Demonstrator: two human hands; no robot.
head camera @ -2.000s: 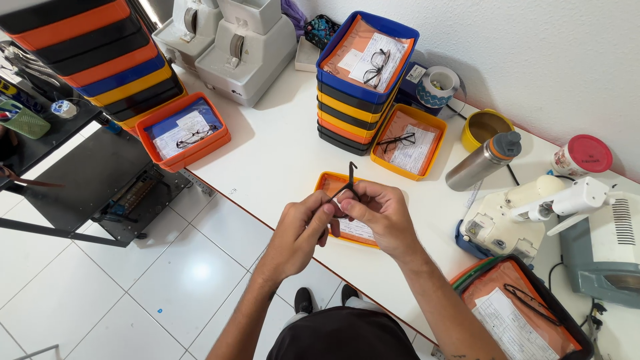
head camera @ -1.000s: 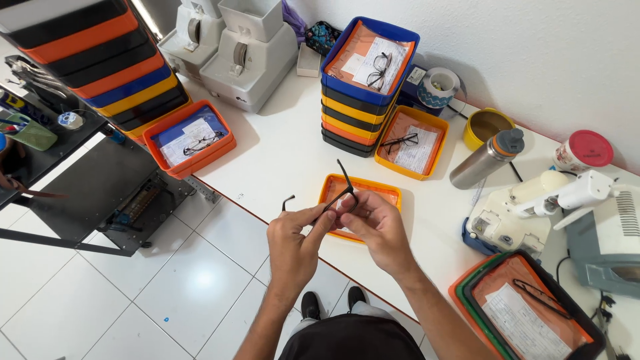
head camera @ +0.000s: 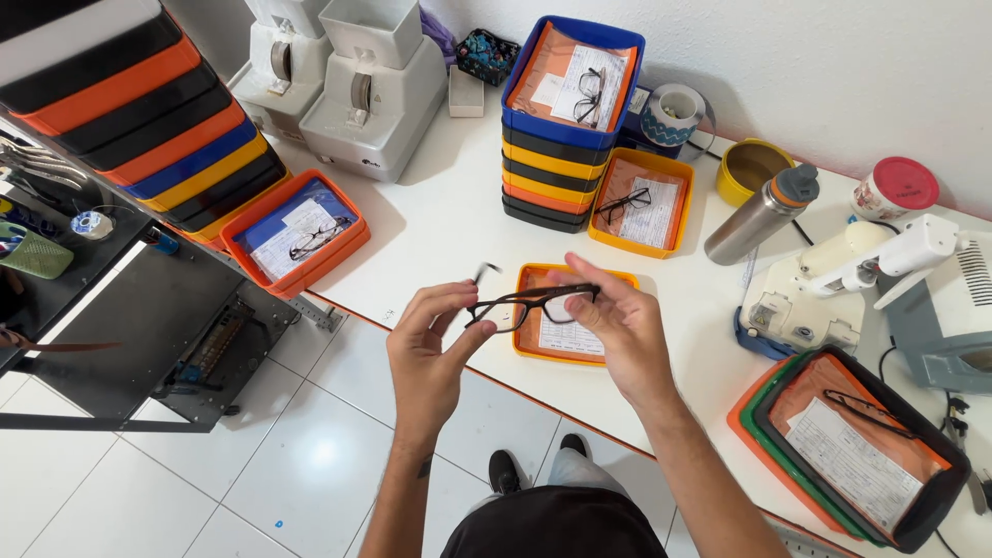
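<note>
Dark-framed eyeglasses [head camera: 533,304] are held up between my two hands, lenses facing me. My left hand [head camera: 438,337] pinches the frame's left end between thumb and fingers, with one temple arm sticking up beyond the fingertips. At the other end, my right hand [head camera: 616,329] has its thumb at the right lens and its fingers spread behind the frame; it is partly blurred. Below and behind the glasses lies a yellow tray [head camera: 570,358] with an orange lining and a printed paper, partly covered by my right hand.
Stacked trays [head camera: 554,182] with glasses on top stand behind, beside another yellow tray [head camera: 659,249]. A steel bottle [head camera: 756,221], a white bench device [head camera: 810,298] and more trays [head camera: 852,457] are at right. Left are an orange tray [head camera: 329,271], a tall tray stack [head camera: 155,116] and grey machines [head camera: 380,108].
The eyeglasses have turned so that both lenses show side by side. My hands, close together before, have moved apart to the two ends of the frame, and the right fingers have spread.
</note>
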